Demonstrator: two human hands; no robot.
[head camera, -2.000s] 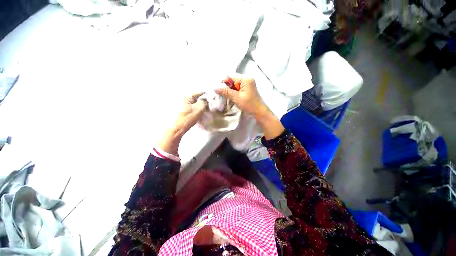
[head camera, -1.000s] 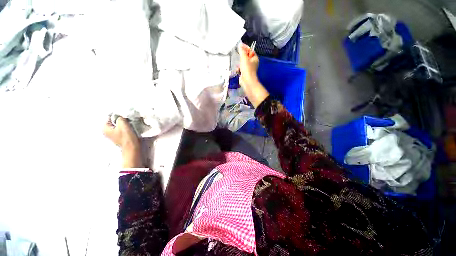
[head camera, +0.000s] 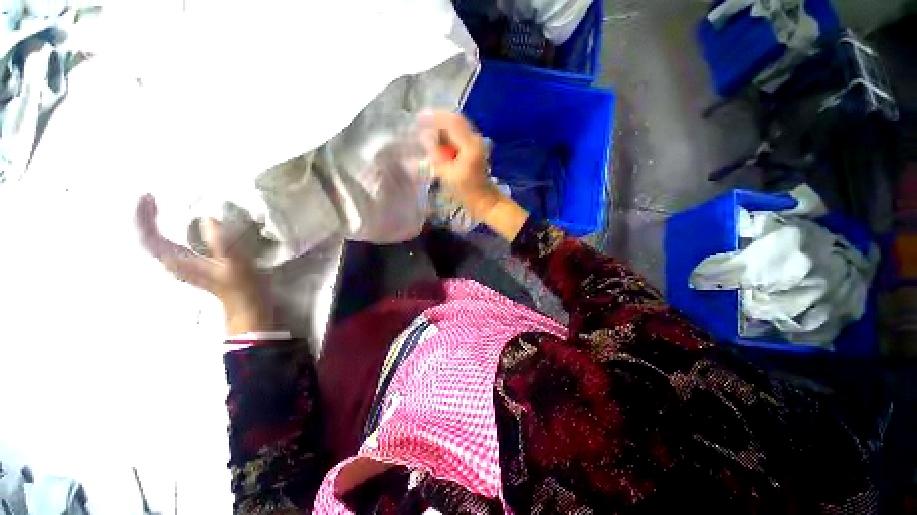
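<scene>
A pale grey to off-white garment lies over the table's near edge, its upper part washed out by glare. My left hand is at the garment's bunched left end, fingers spread, one stretched out to the left; it touches the cloth but no grip shows. My right hand is blurred at the garment's right edge. It is closed around the thread snips, of which only an orange-red patch shows. Whether it also pinches cloth cannot be told.
The white table fills the left side, with crumpled grey cloth at its far left. An open blue crate stands just right of my right hand. Another blue crate holds white pieces. More cloth lies on a blue object farther off.
My right hand has come down and left, back to the garment's edge. My left hand has opened its fingers and moved slightly left. The garment's top layer has shifted, showing a greyer part.
</scene>
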